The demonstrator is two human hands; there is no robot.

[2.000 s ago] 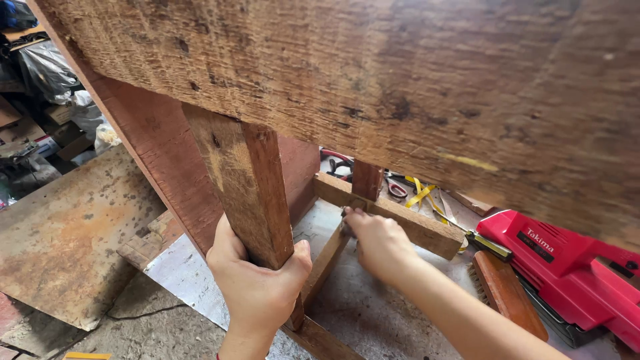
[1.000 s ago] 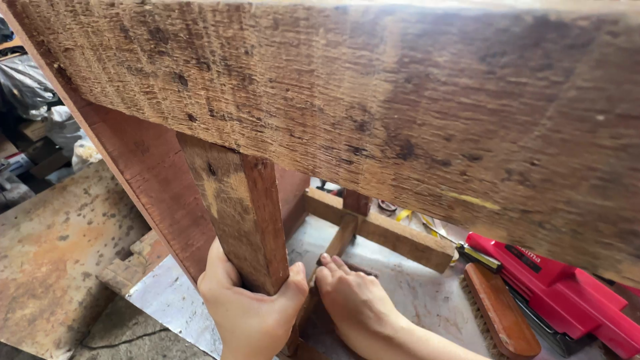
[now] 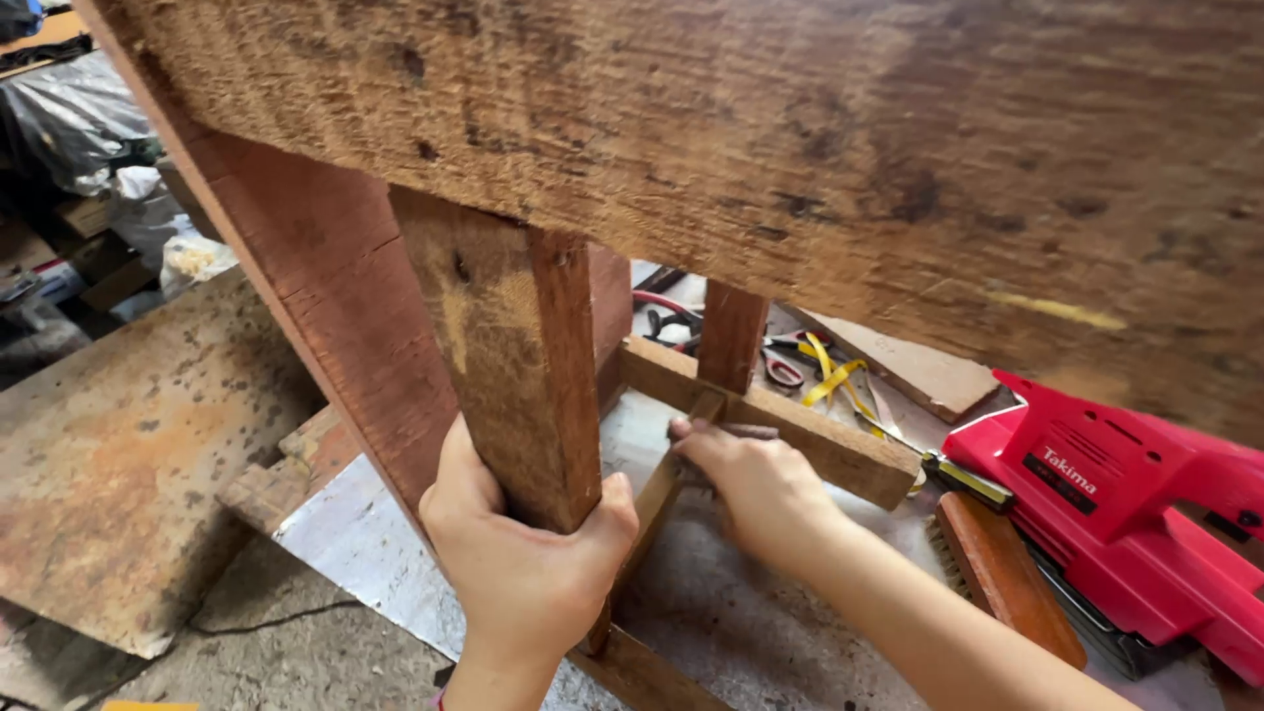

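My left hand [image 3: 528,558] is wrapped around the lower part of an upright wooden post [image 3: 494,365], which stands below a wide rough board [image 3: 711,148]. My right hand [image 3: 746,479] is at a thin wooden crosspiece [image 3: 652,509] low inside the wooden frame, its fingers closed on a small dark piece [image 3: 752,432] whose kind I cannot tell. Just beyond the fingers, the crosspiece meets a wooden rail [image 3: 825,444] near a second, reddish post [image 3: 731,336]. A reddish side panel [image 3: 346,286] slants down at the left.
A red Takima power tool [image 3: 1116,494] and a wooden-backed brush [image 3: 1012,583] lie at the right. Behind the rail are scissors [image 3: 782,370], a yellow strap [image 3: 832,380] and a flat board [image 3: 899,360]. A stained sheet [image 3: 148,454] lies at the left, with bags [image 3: 148,212] behind.
My right hand has moved along the crosspiece away from me, toward the rail, since one second ago. My left hand keeps its grip on the post.
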